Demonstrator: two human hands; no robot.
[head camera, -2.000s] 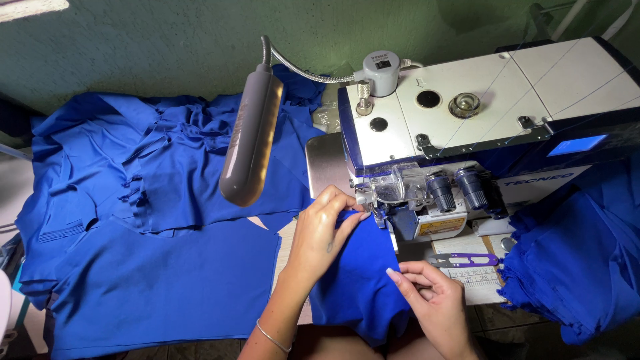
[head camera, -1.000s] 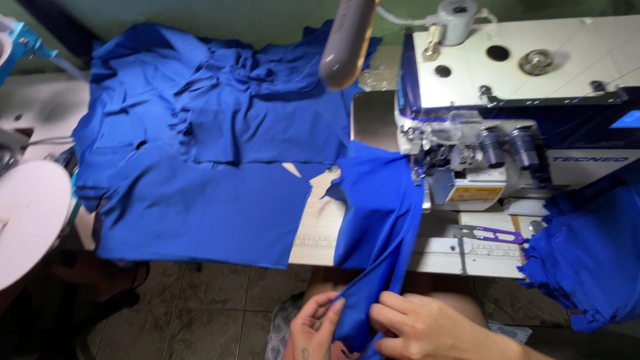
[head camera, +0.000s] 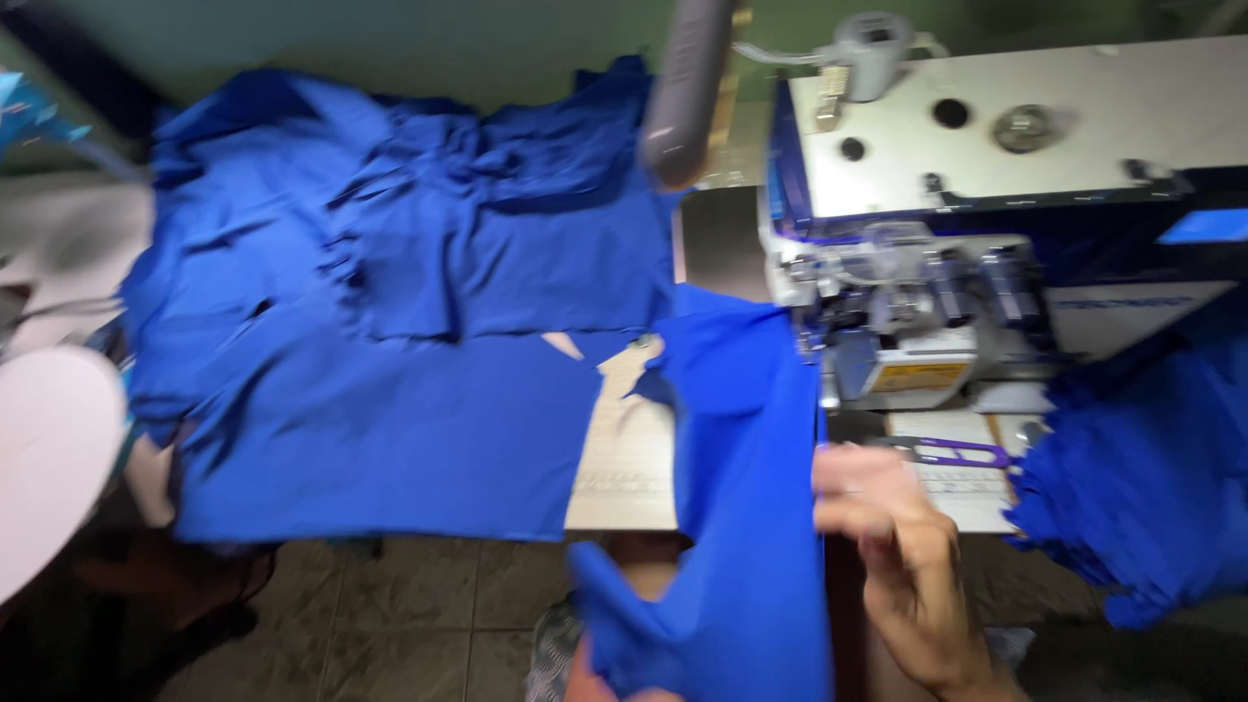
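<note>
A strip of bright blue fabric (head camera: 746, 439) runs from the presser foot area of a Tecneo sewing machine (head camera: 902, 283) down over the table's front edge. My right hand (head camera: 892, 546), blurred, is beside the fabric's right edge, with its fingers bent; whether they pinch the edge is not clear. Of my left hand (head camera: 648, 694), only a small part shows at the bottom edge, under the hanging fabric, so its fingers are hidden. More blue fabric pieces (head camera: 390, 419) lie spread and crumpled left of the machine.
Purple-handled thread snips (head camera: 960, 452) lie on the table (head camera: 624, 487) right of the strip. A heap of gathered blue fabric (head camera: 1150, 468) hangs at the right. A grey lamp (head camera: 687, 97) is above the machine's left side. A pale round disc (head camera: 54, 468) stands at far left.
My right hand has moved up and right along the fabric from near the other hand. My left hand, visible one second ago, is now mostly hidden by the fabric.
</note>
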